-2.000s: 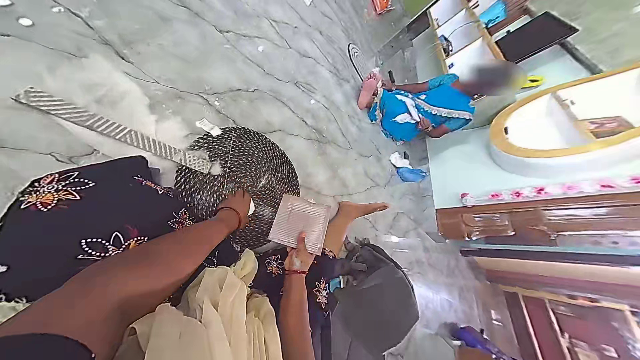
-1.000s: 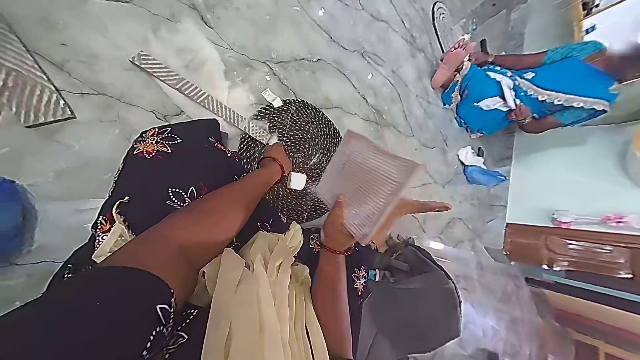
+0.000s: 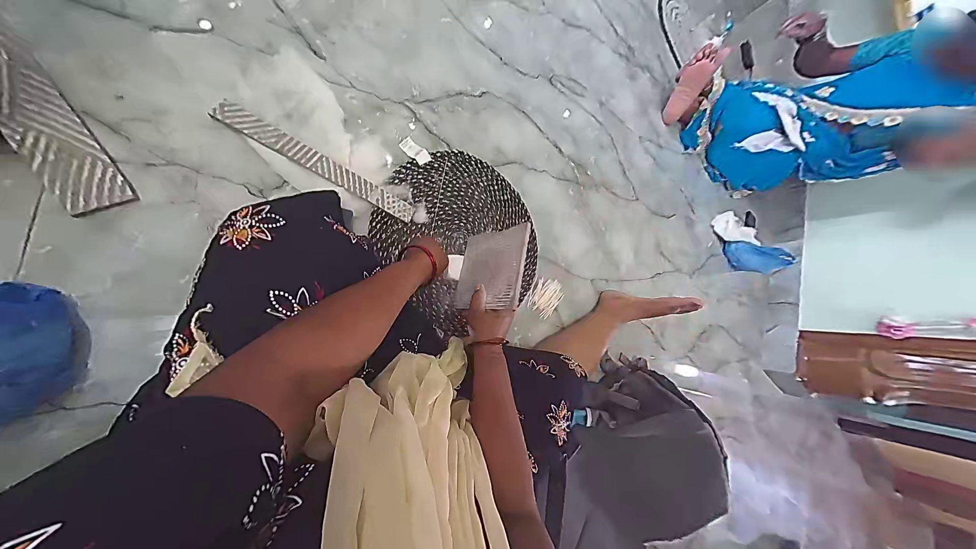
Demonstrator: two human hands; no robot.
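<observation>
A round black woven mat with pale flecks [image 3: 488, 183] lies in front of my lap, on the marble floor. My left hand [image 3: 428, 255] rests at its left part, fingers mostly hidden, so its grip is unclear. Beside that hand is a small white object [image 3: 455, 267]. A flat, translucent ribbed square [image 3: 494, 263], perhaps a plastic packet, is in my right hand [image 3: 486, 316], tilted over the mat's right part. A striped flat strip [image 3: 305, 156] reaches the mat from the upper left. Thin pale sticks or strands [image 3: 546, 297] show just right of the mat.
Another person in blue clothes [image 3: 762, 145] sits on the floor at upper right. A blue and white bundle [image 3: 755, 248] lies below them. Grey fabric [image 3: 648, 457] is at my right side. At left are a blue object [image 3: 38, 351] and a striped panel [image 3: 72, 152].
The ribbed square in my right hand has changed its tilt. Pale sticks or strands now show beside the mat. The view has shifted. The other person's arm now reaches out near their foot.
</observation>
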